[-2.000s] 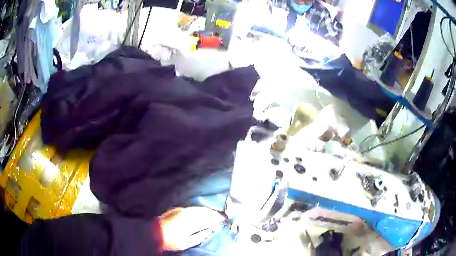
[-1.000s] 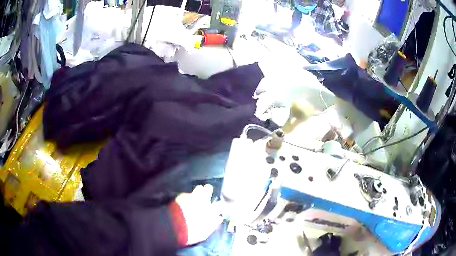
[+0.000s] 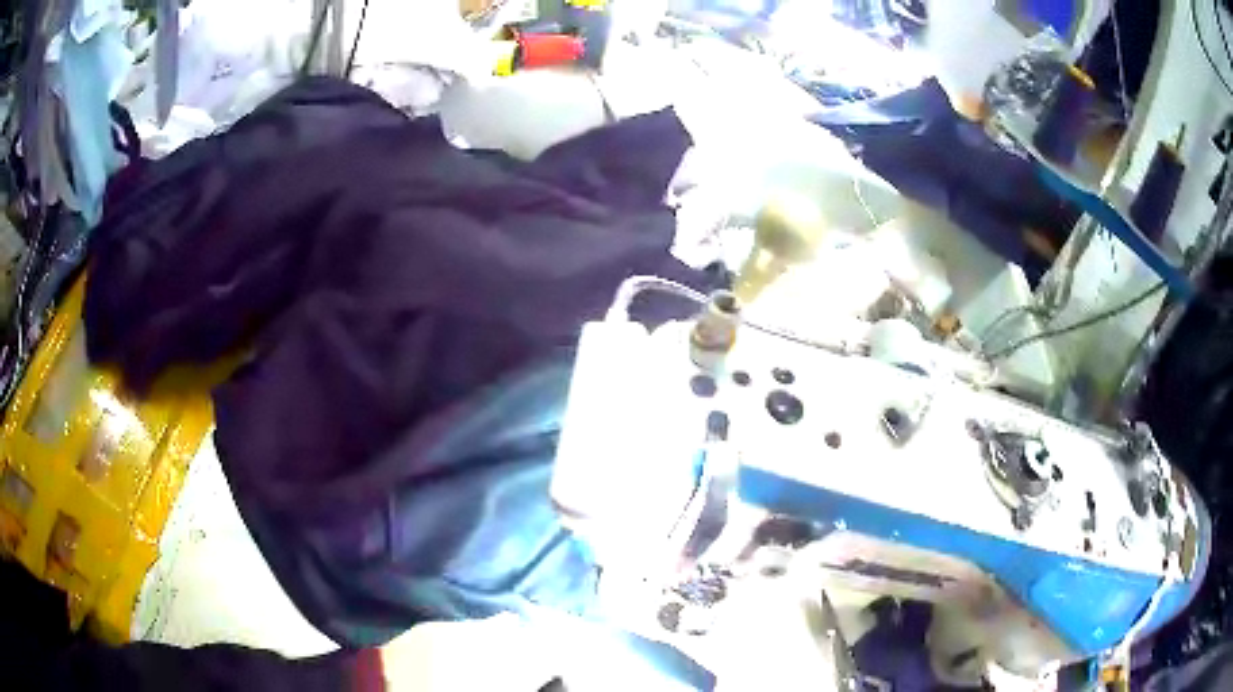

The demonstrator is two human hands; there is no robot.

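Note:
A dark purple-navy garment (image 3: pixel 392 257) lies heaped left of the white-and-blue sewing machine (image 3: pixel 865 419). Its shinier blue part (image 3: pixel 500 473) reaches the needle end of the machine head, where glare hides the needle. My left hand (image 3: pixel 453 656) is at the bottom edge, left of the needle area, washed out and partly cut off; its finger state is unclear. A dark sleeve with a red cuff edge leads to it. My right hand is not in view. Dark scraps (image 3: pixel 895 638) lie under the machine arm, beside a thin pointed tool (image 3: pixel 832 642).
A yellow taped bundle (image 3: pixel 102 460) sits under the garment's left side. A red spool (image 3: pixel 548 52) stands at the back. Dark cloth (image 3: pixel 947 169) lies behind the machine, near dark thread cones (image 3: pixel 1156 196) and cables at the right. Light strips (image 3: pixel 88 108) hang at upper left.
The view has shifted, with the scene sitting higher. My left hand has moved down and left from the needle area to the bottom edge. More of the shiny blue part shows.

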